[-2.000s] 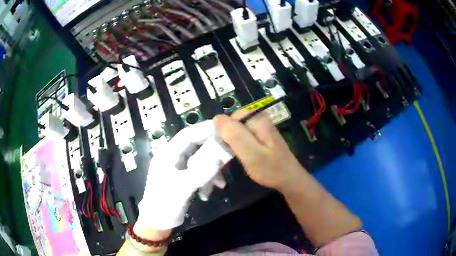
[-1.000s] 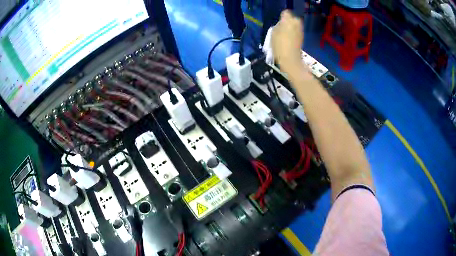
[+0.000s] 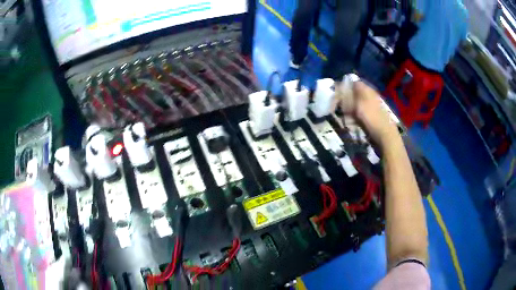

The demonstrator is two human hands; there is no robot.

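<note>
My bare right hand [image 3: 362, 107] is at the rightmost white power adapter [image 3: 351, 80] in the back row. Its blurred fingers close around the adapter and hide its lower part. Other adapters stand upright in sockets on the black test panel [image 3: 263, 243], three just left of my hand [image 3: 262, 113] and several at the left [image 3: 137, 144]. Thin black leads run into their tops. Two middle sockets [image 3: 185, 170] hold no white adapter. A blurred white shape at the lower left may be my gloved left hand; I cannot tell.
A monitor [image 3: 141, 17] and cable bundle [image 3: 164, 85] stand behind the panel. Red wires [image 3: 218, 263] loop at its front, near a warning label [image 3: 271, 209]. A red lamp [image 3: 117, 149] glows. A pink-marked sheet [image 3: 22, 238] lies left. A person [image 3: 438, 34] is by a red stool [image 3: 417, 93].
The view has swung, so the panel sits further right. My right hand has come down from above the far right sockets onto the rightmost adapter. The white shape has appeared at the lower left.
</note>
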